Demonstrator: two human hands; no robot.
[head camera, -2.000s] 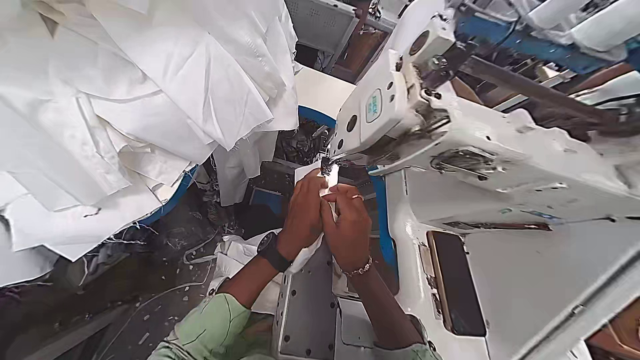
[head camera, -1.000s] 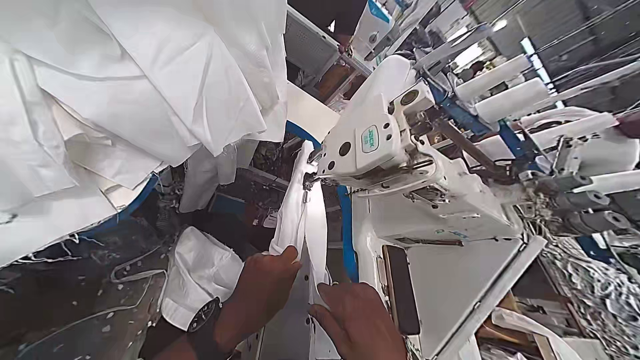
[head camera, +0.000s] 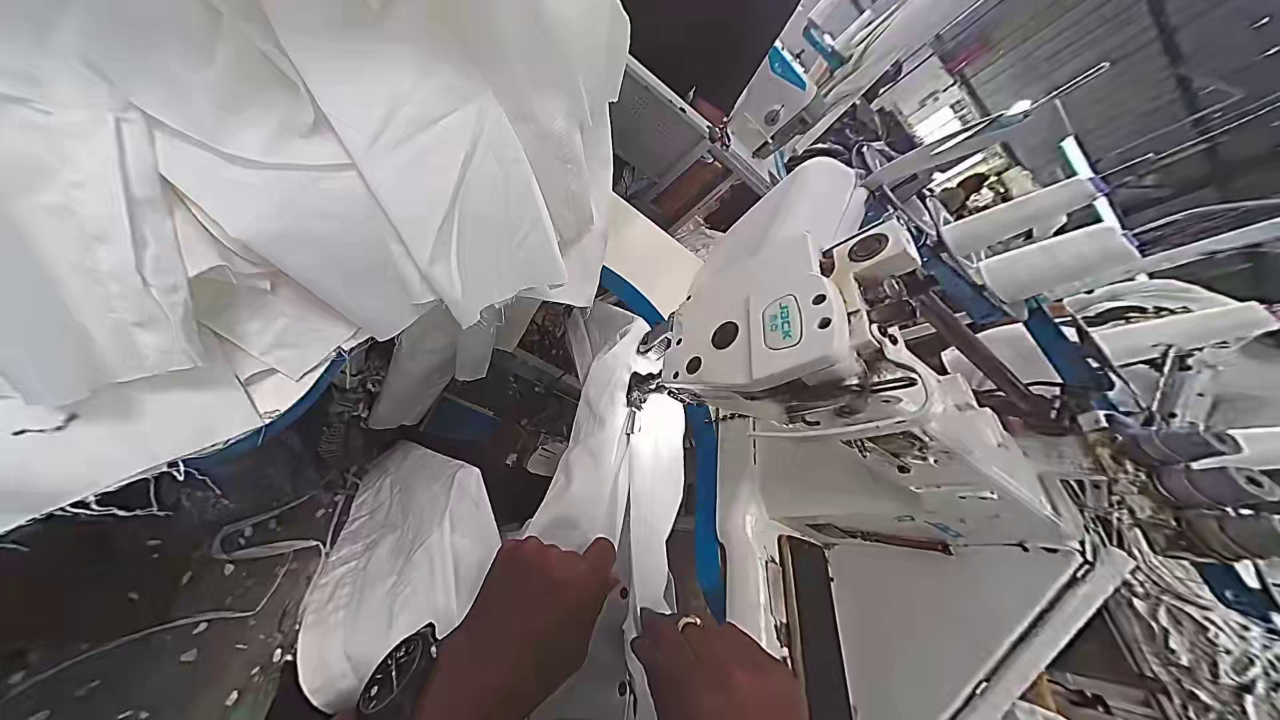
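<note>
A white sewing machine (head camera: 760, 330) of the make Jack stands at the centre, its lit needle and presser foot area (head camera: 645, 385) at the left end of the head. White fabric (head camera: 590, 470) passes under the foot and runs down toward me in two strips. My left hand (head camera: 550, 610) grips the left strip, fingers curled over it. My right hand (head camera: 710, 655), with a ring on it, grips the right strip (head camera: 655, 490) slightly lower. The fingertips of both hands are partly hidden by the backs of the hands and the cloth.
A big heap of white fabric (head camera: 400, 170) fills the upper left, loose threads along its edge. More white cloth (head camera: 410, 550) lies beside my left wrist. A blue edge (head camera: 707, 510) curves by the machine bed. Thread cones (head camera: 1190, 465) and other machines stand to the right and behind.
Two seconds ago both hands were close by the needle; they have since moved down toward me, and a long length of cloth now shows between them and the foot. The view has shifted.
</note>
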